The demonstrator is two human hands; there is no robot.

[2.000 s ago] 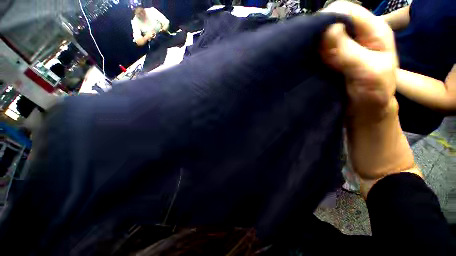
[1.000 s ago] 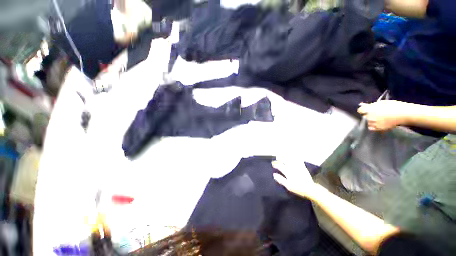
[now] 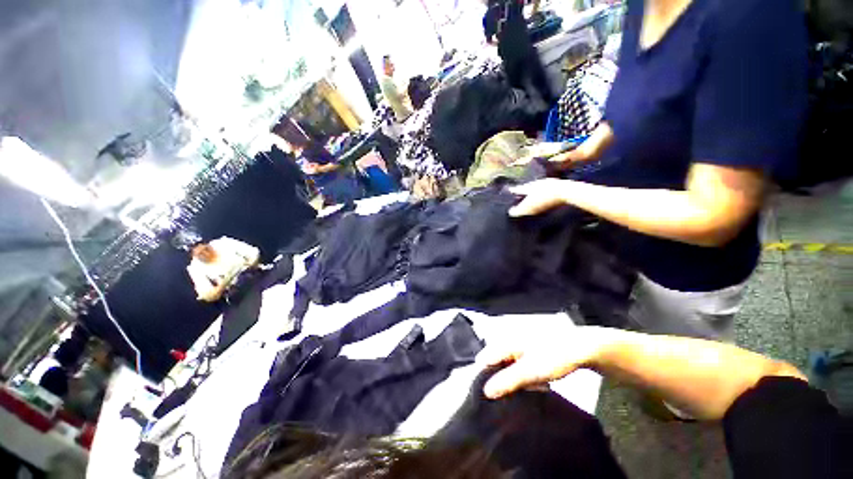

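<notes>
My right hand (image 3: 544,359) is at the lower right, in a black sleeve. Its fingertips touch the upper edge of a dark garment (image 3: 542,435) at the near edge of the table; I cannot tell whether they grip the cloth. My left hand is not in view. Another dark garment (image 3: 360,385) lies crumpled on the white table (image 3: 538,328), left of my right hand. Hair covers part of the bottom edge.
A coworker (image 3: 697,122) in a navy top stands at the table's right side, hands on a heap of dark garments (image 3: 468,248). Another person (image 3: 221,268) in white is at the far left. Hanging dark garments (image 3: 257,208) stand behind. Cords and small black items lie on the table's left.
The dark cloth my right hand held up is down at the table edge. The view has tilted up from the table, showing more of the coworker and room. The coworker's hands have moved onto the heap.
</notes>
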